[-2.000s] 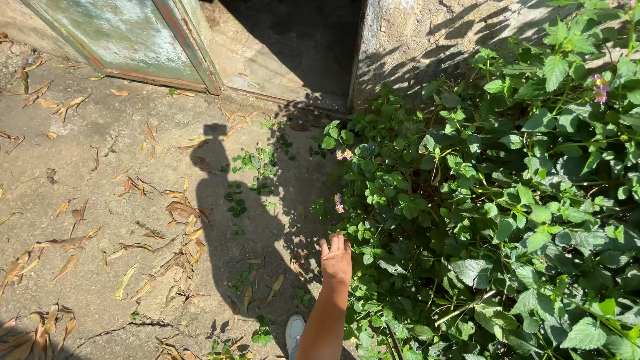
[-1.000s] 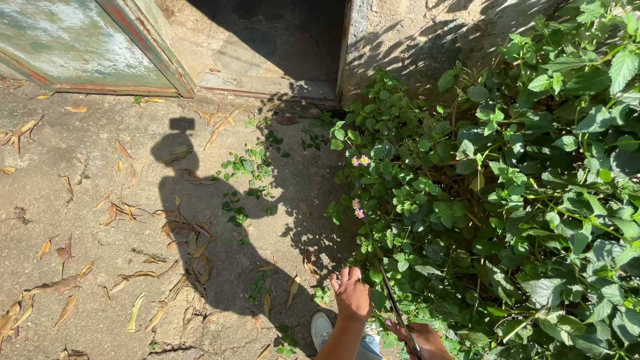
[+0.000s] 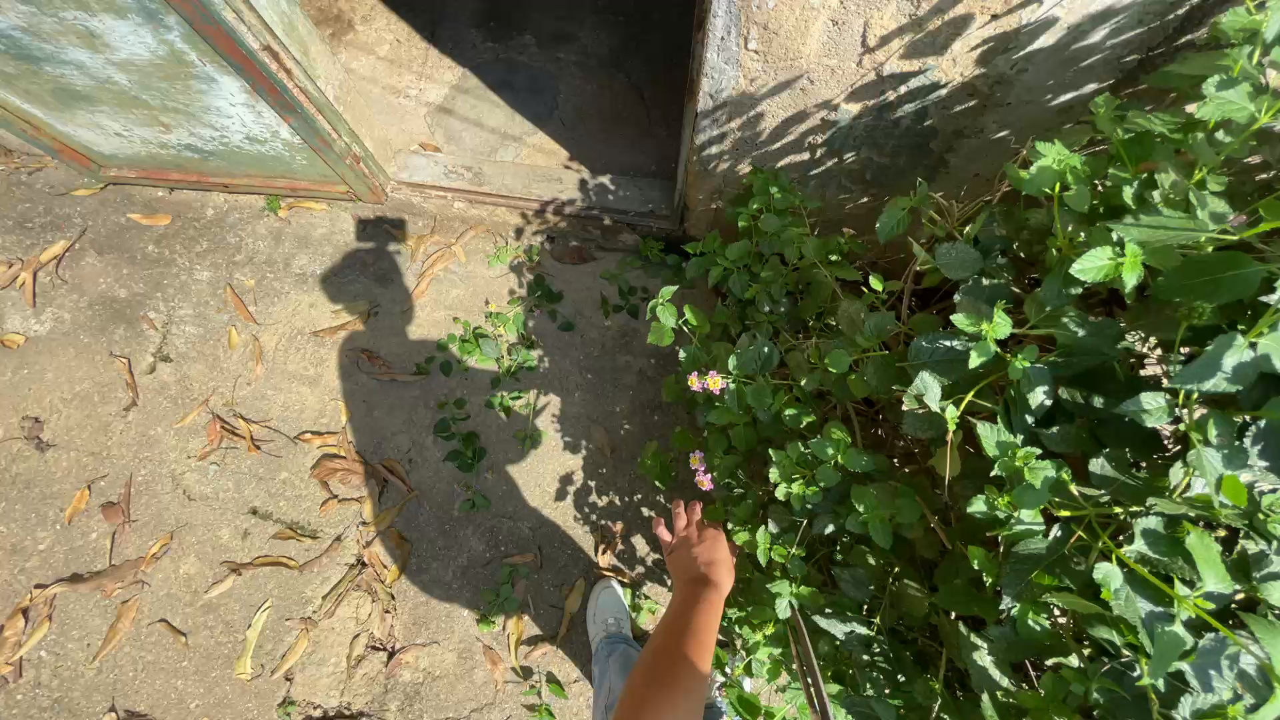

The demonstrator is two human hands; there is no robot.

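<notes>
My left hand (image 3: 695, 552) is back-up at the left edge of a leafy green shrub (image 3: 850, 460), its fingers slightly spread. No object shows in it, but its palm side is hidden. Just beyond the fingertips are small pink and yellow flowers (image 3: 701, 472); another pair of blooms (image 3: 706, 382) sits higher up. A long, thin dark tool (image 3: 808, 668) enters from the bottom edge, right of my left forearm, among the leaves. What kind of tool it is cannot be told. My right hand is out of view.
A weathered green metal door (image 3: 180, 95) stands at the upper left beside a doorway sill (image 3: 540, 190). A rough wall (image 3: 850, 90) rises behind the shrub. Dry leaves (image 3: 345, 475) and low sprigs (image 3: 500, 345) dot the concrete ground. My shoe (image 3: 607, 610) is near the bottom.
My right hand, seen on the tool's lower part one second ago, has left the view. The tool now shows only at the bottom edge. My left hand remains beside the shrub.
</notes>
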